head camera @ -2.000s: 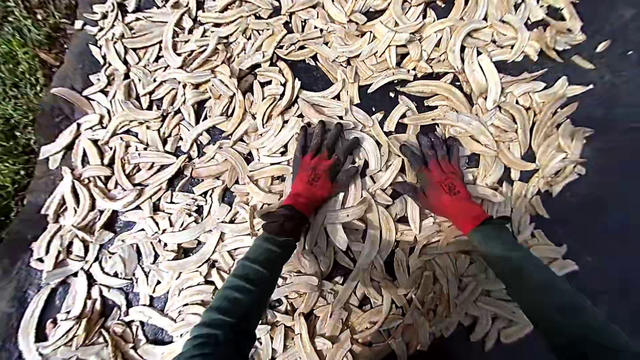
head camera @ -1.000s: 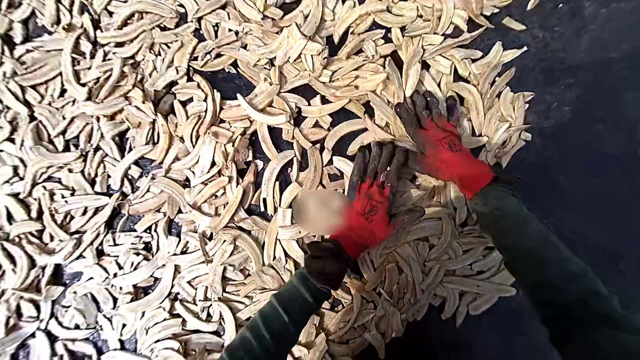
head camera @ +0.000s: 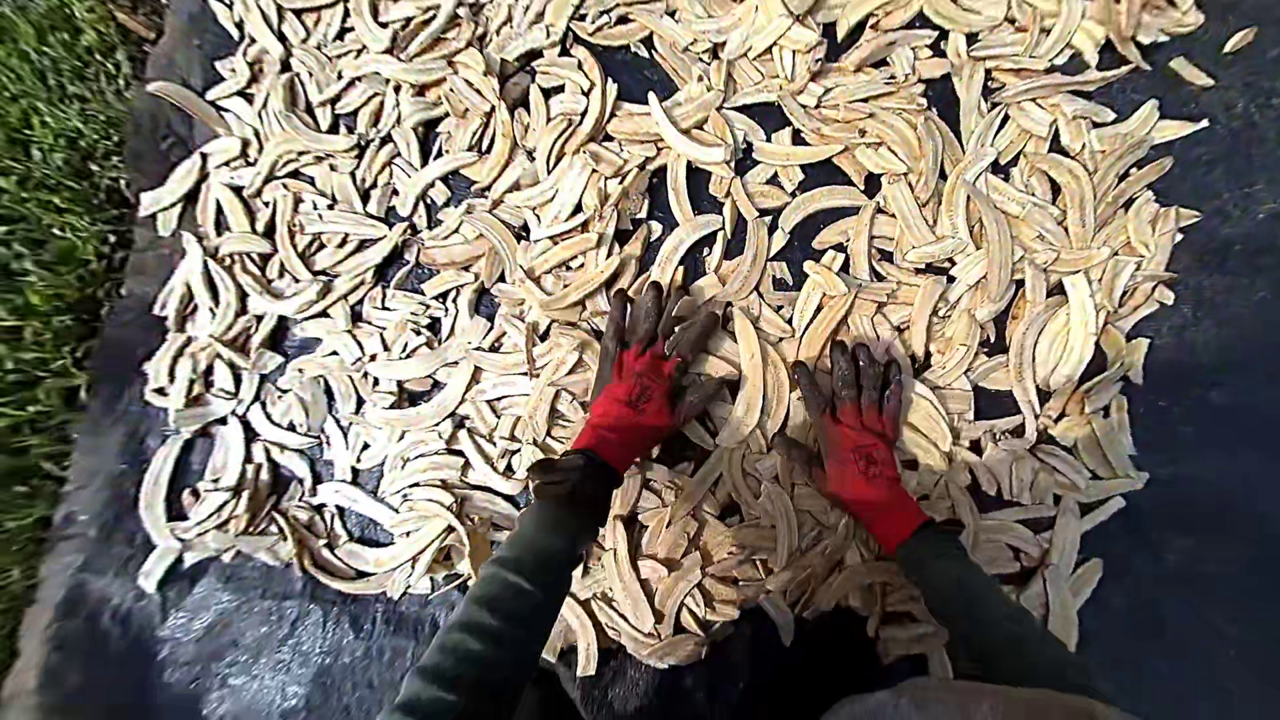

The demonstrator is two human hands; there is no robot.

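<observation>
Long, pale, curved dried slices (head camera: 420,400), which look like banana or plantain, lie in a loose layer over a dark plastic sheet (head camera: 300,640). My left hand (head camera: 645,380), in a red glove with dark fingers, rests palm down on the slices near the middle, fingers spread and pointing away from me. To its right, my right hand (head camera: 860,435) lies on the slices in a matching glove, its fingers apart. A curved slice (head camera: 748,380) lies between the two hands. Neither hand grips a slice. Both palms are hidden from view.
Grass (head camera: 60,250) borders the sheet on the left. Dark sheet shows along the right side, with a couple of stray slices (head camera: 1190,71) at the upper right. More slices are heaped close to me, in shadow between my forearms.
The view has swung right and back left. My hands, close together at the right part of the layer one second ago, are now farther apart near its middle.
</observation>
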